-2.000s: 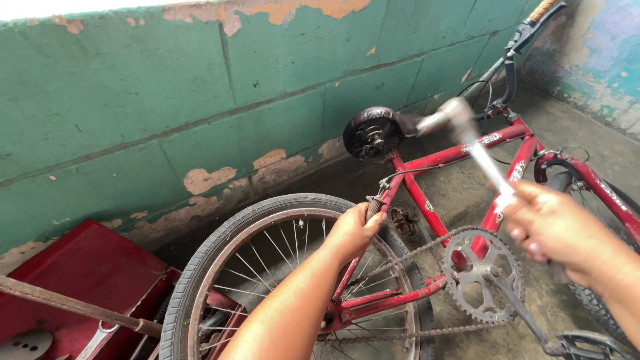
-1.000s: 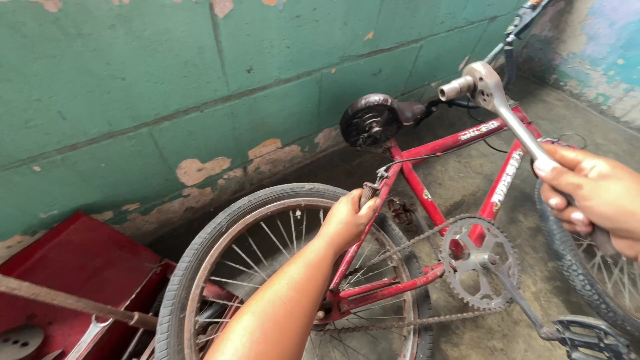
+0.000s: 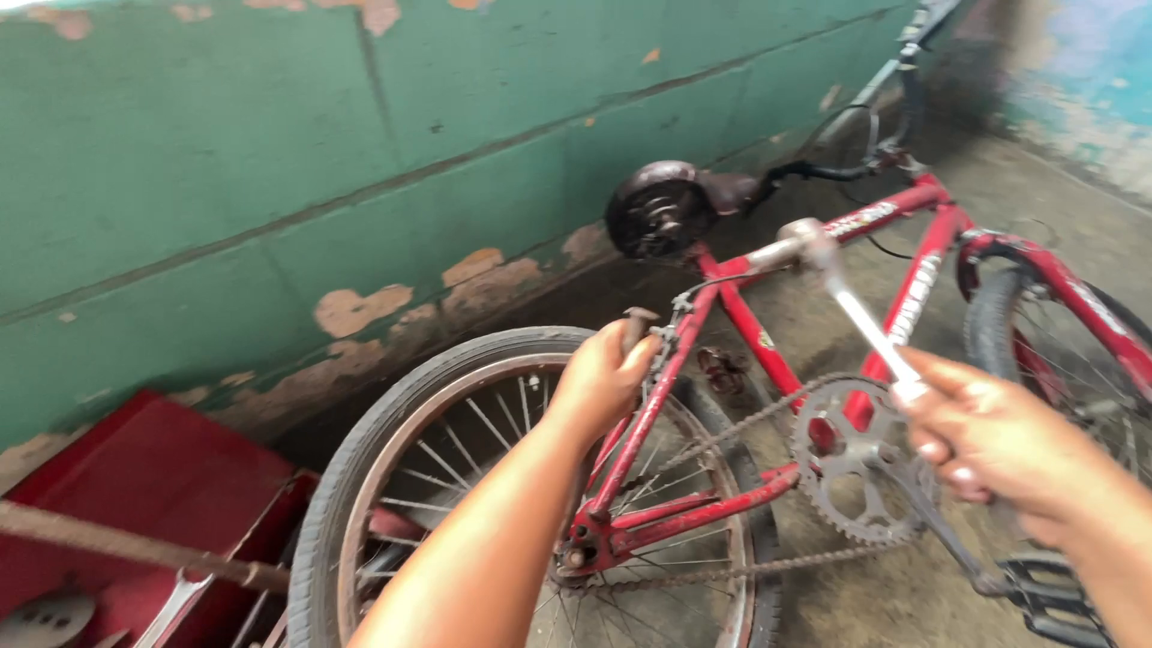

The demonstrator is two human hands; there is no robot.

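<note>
A red bicycle (image 3: pixel 774 360) lies tilted with its saddle (image 3: pixel 666 211) against the green wall. My left hand (image 3: pixel 598 378) is closed around a small metal part with a flat head (image 3: pixel 641 317), which pokes out above the fist beside the seat stays and rear brake; what exactly it is cannot be told. My right hand (image 3: pixel 972 423) grips the handle of a ratchet wrench (image 3: pixel 855 306) with a socket on its head, blurred, in front of the frame's upper tubes. Below it are the chainring (image 3: pixel 855 459) and chain. The rear wheel (image 3: pixel 315 504) stands under my left forearm.
At lower left is a red metal toolbox (image 3: pixel 135 477) with a long rusty bar (image 3: pixel 117 544) across it and an open-end wrench (image 3: pixel 175 603). A black pedal (image 3: pixel 1053 594) juts out at lower right. The front wheel (image 3: pixel 990 324) rests at the right, near the painted wall corner.
The wrench in my right hand has swung left and down from beside the handlebar to the frame tubes. The flat-headed part now shows plainly above my left fist.
</note>
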